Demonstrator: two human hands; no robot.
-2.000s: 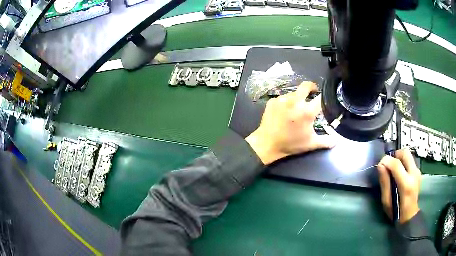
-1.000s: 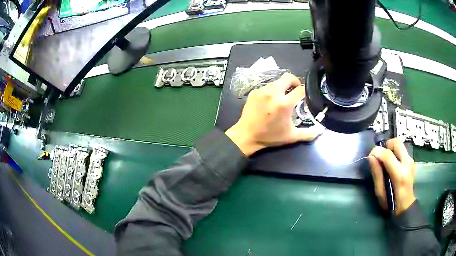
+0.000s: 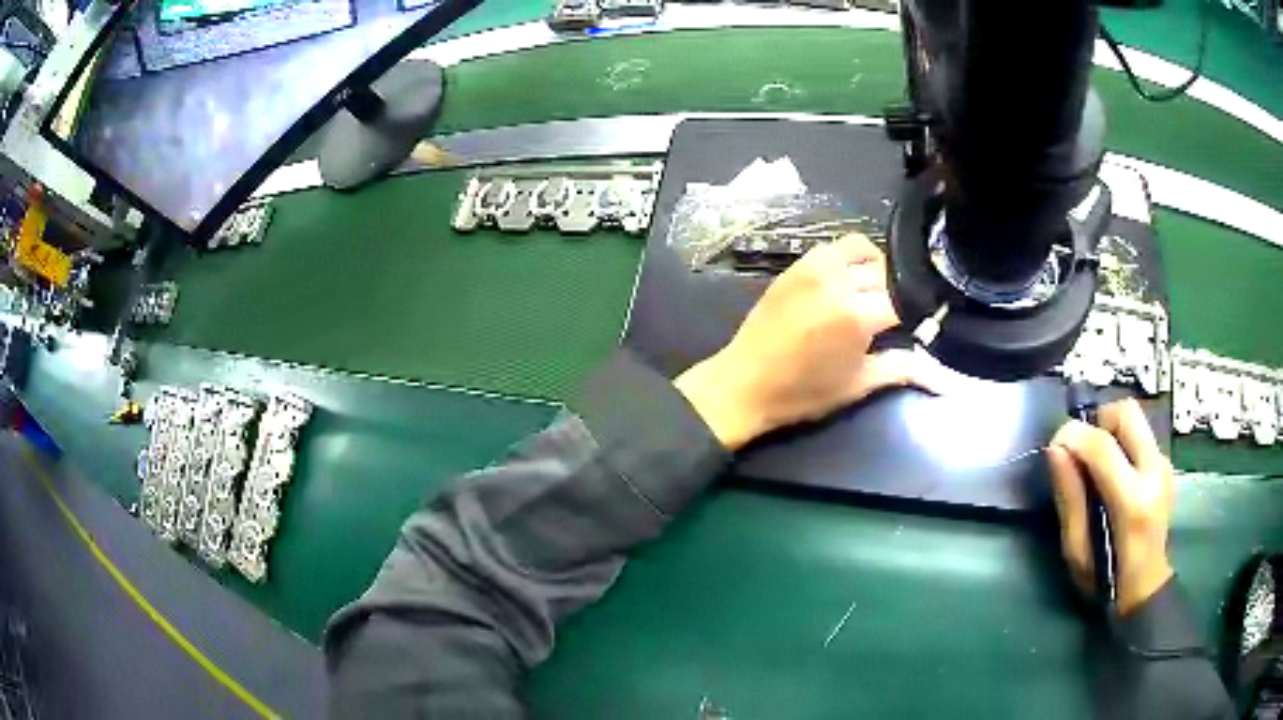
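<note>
My right hand is closed around a slim black pen-like tool with a cable at its lower end. A very fine pale line runs left from its fingers. My left hand rests over the dark plate, its fingertips at the left edge of the black ring light; what they touch cannot be told. A silver assembly shows on the plate right of the ring; the rest is hidden behind the microscope barrel.
Clear crumpled plastic and a dark tool lie at the plate's far left. Silver strips sit on the belt left and right, and on the bench. A monitor stands far left, a dark oval holder near right.
The silver assembly on the plate shows farther right beside the ring, and silver no longer shows between my left fingers. The dark tool by the plastic is more exposed. My right hand keeps its grip.
</note>
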